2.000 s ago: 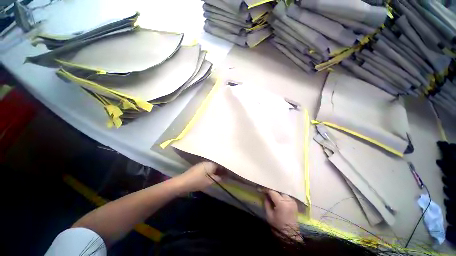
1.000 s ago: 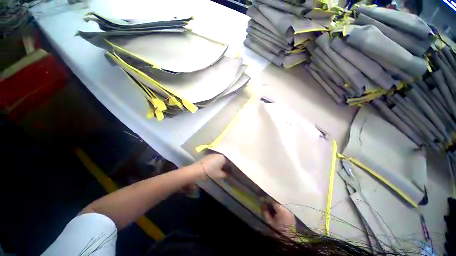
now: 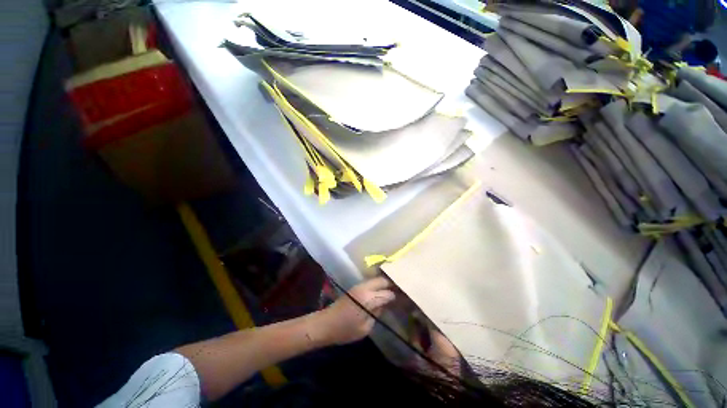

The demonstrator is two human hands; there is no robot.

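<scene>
A grey-beige fabric panel (image 3: pixel 486 279) lies at the table's near edge, a yellow edge tape (image 3: pixel 434 222) down its left side and another yellow strip (image 3: pixel 598 344) on its right. Its near edge is slightly raised, with a dark gap under it. My left hand (image 3: pixel 359 309) is at the near left corner, fingers curled on the panel's edge. My right hand (image 3: pixel 437 351) is further right along the same edge, blurred and mostly hidden by dark hair and the panel; its grip cannot be made out.
A fanned pile of panels (image 3: pixel 375 100) with yellow tails lies at the left on the white table (image 3: pixel 239 119). Bundled panels (image 3: pixel 670 151) stand at back right. A small folded panel (image 3: pixel 685 303) lies right. A red-and-brown box (image 3: pixel 143 100) is beyond the table's left side. A person in blue (image 3: pixel 668 22) is at top right.
The view has swung left, so the table and panels appear further right. My left hand stays near the panel's left corner; my right hand is now more hidden by hair.
</scene>
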